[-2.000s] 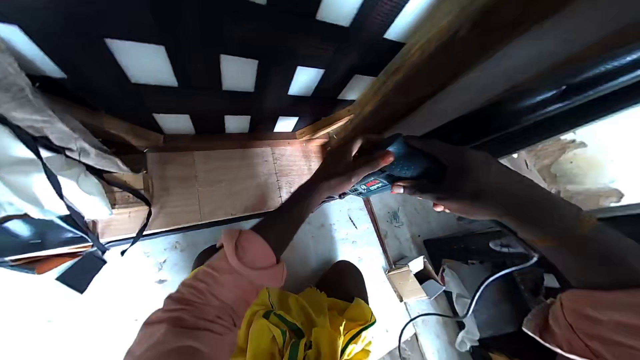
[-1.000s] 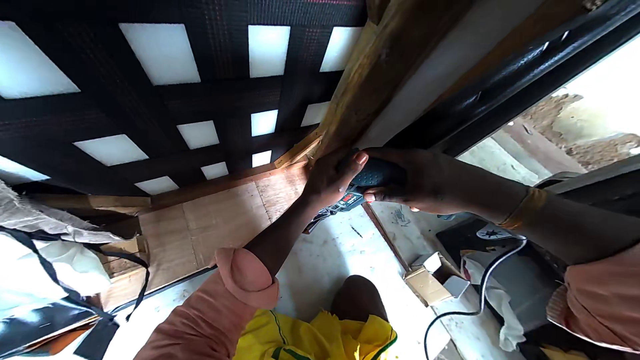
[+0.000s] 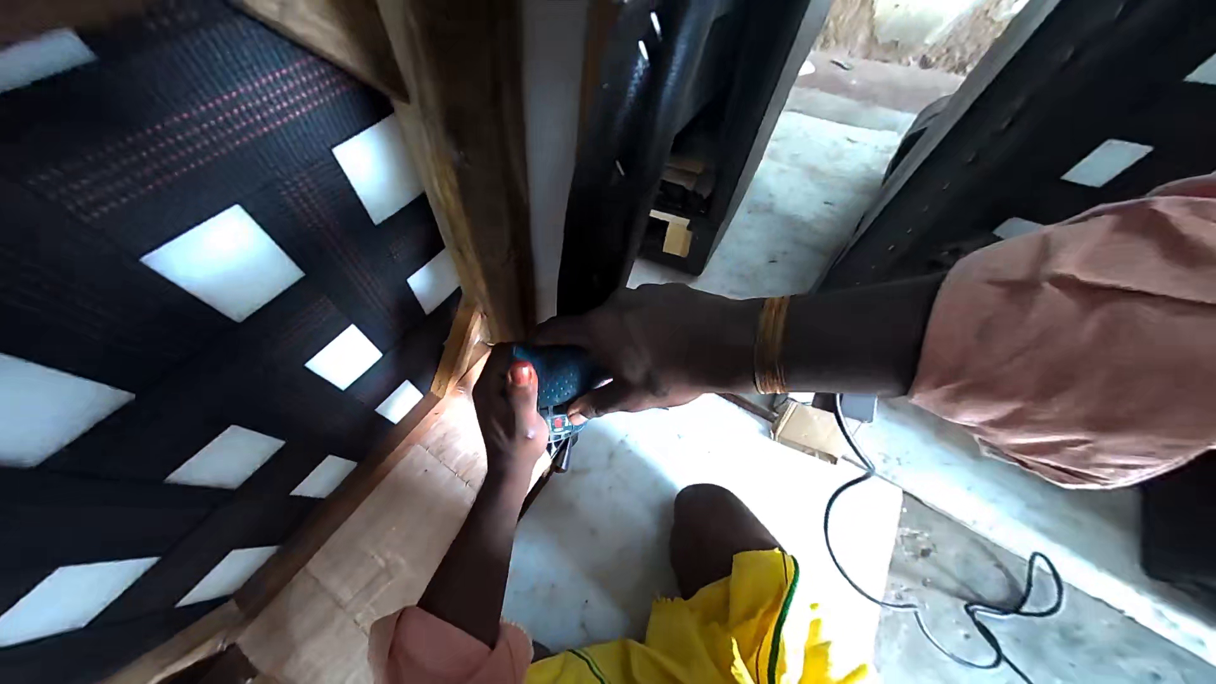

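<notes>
Both my hands hold a dark blue corded power tool at the lower corner of a wooden furniture frame. My left hand wraps its near side, thumb on top. My right hand grips it from the right, fingers curled around the body. The tool's working end is hidden behind my left hand. Against it stands an upright wooden post, beside a panel of woven black webbing. A wooden board runs along the bottom of the frame.
A black cable trails over the floor at right. A small open cardboard box lies beyond my right wrist. Black upholstered frames stand at upper right. My knee is just below the tool.
The view has swung strongly, and the webbing and post now loom at the left. Both hands stay on the tool at the frame's corner.
</notes>
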